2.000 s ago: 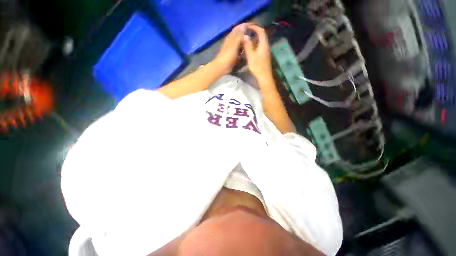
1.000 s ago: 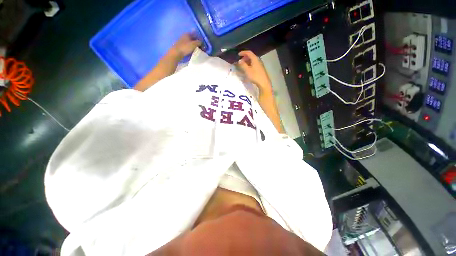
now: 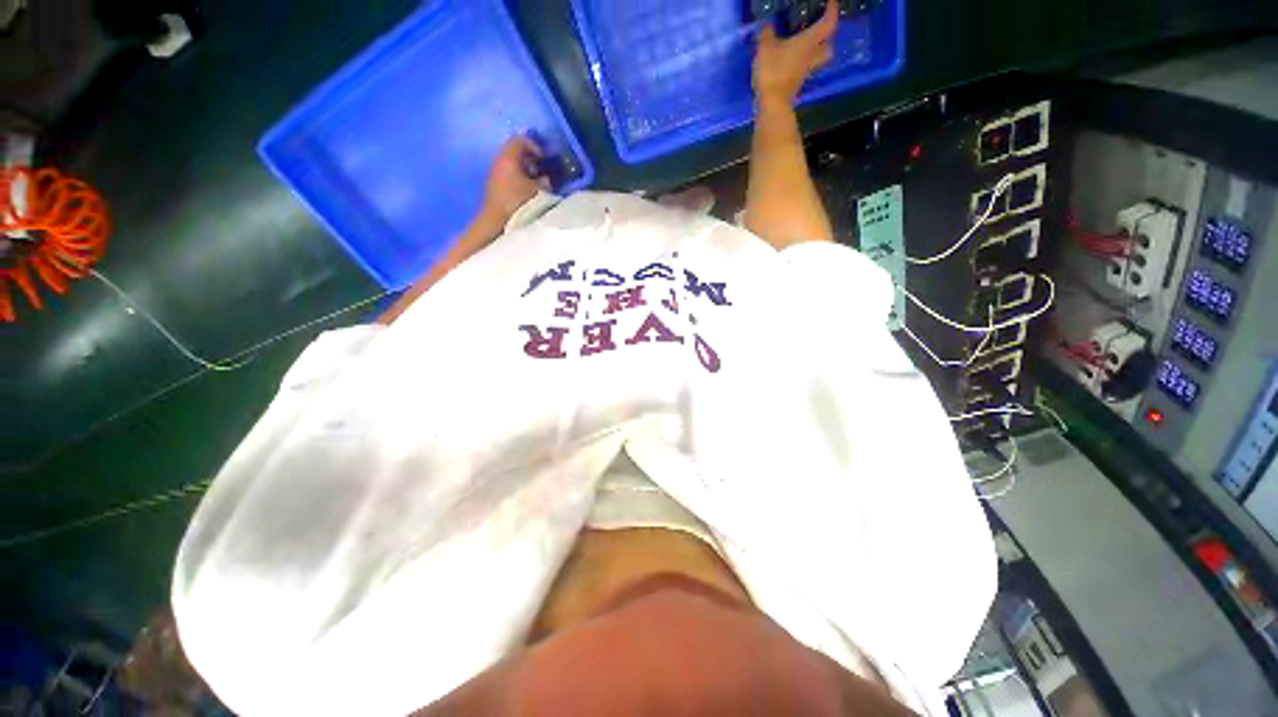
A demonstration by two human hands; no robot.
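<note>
My left hand (image 3: pixel 513 177) is at the right corner of the left blue tray (image 3: pixel 407 140). Its fingers are closed on a small black power adapter (image 3: pixel 564 167). My right hand (image 3: pixel 791 59) reaches into the right blue tray (image 3: pixel 670 137) near the top edge of the picture. Its thumb and fingers close around black power adapters (image 3: pixel 800 16) there; how many it grips is not clear. A few dark units show beside its fingers.
The black test fixture panel (image 3: pixel 936 154) lies right of my right arm, with a pale green strip (image 3: pixel 882 224), white cords and cream socket frames (image 3: pixel 1012 129). The grey tester cabinet (image 3: pixel 1184 182) stands behind it. A coiled orange hose (image 3: pixel 56 231) is at far left.
My right hand has moved from beside the fixture up into the right tray. My left hand has shifted slightly down, and a black adapter now shows in its fingers. The view has shifted.
</note>
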